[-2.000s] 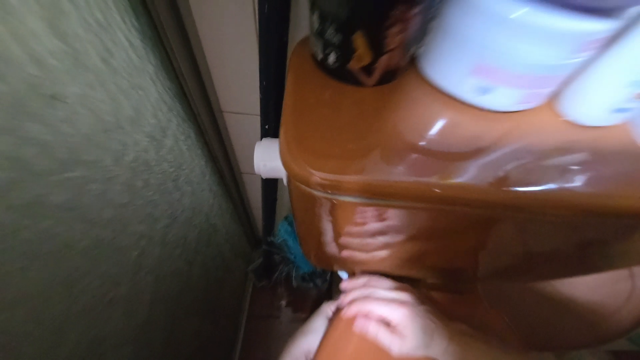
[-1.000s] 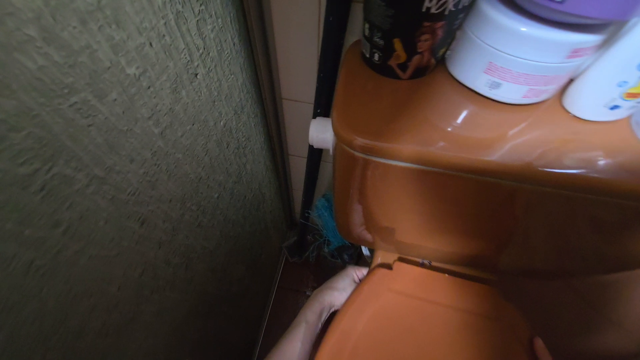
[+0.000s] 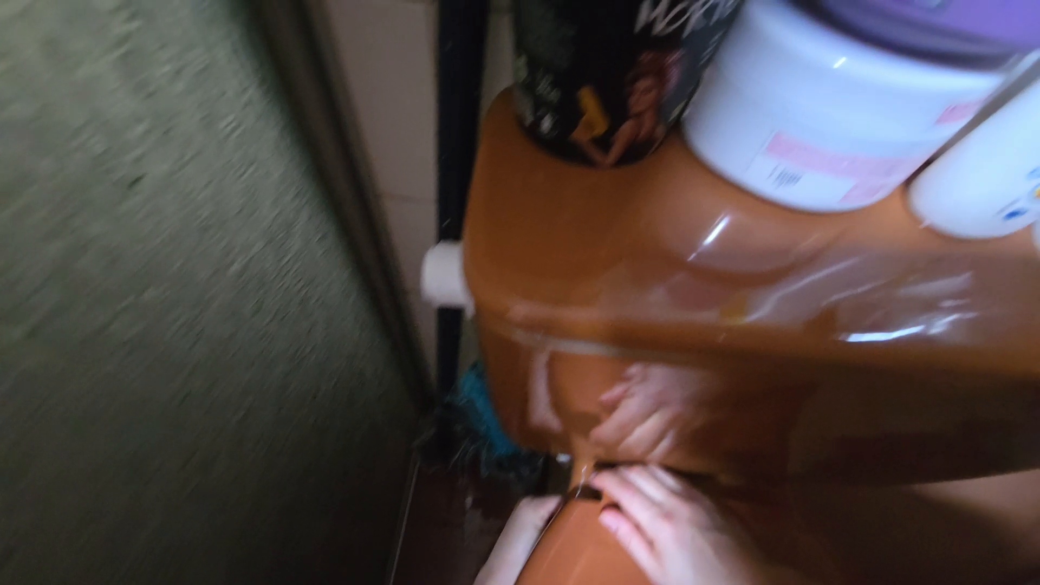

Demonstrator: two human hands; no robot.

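Note:
An orange-brown toilet seat lid [image 3: 569, 544] lies at the bottom of the head view, below the glossy toilet tank [image 3: 561, 244] of the same colour. My left hand [image 3: 524, 528] is at the lid's left edge, its fingertips hidden beside or under it. My right hand [image 3: 662, 520] rests over the lid's back left corner, fingers extended toward the hinge area and thumb side out of clear view. The tank's front mirrors the right hand. Blur hides fine detail around the hinge.
A dark container [image 3: 601, 81], a white tub [image 3: 829, 114] with a purple item above, and a white bottle [image 3: 983, 162] stand on the tank. A textured wall [image 3: 162, 284] rises at left. A black pipe [image 3: 461, 122], white fitting [image 3: 444, 275] and blue bristly object [image 3: 485, 414] are beside the tank.
My right hand has moved left from the lid's right edge to its back left corner. The left hand stays at the left edge. The view has shifted closer to the tank.

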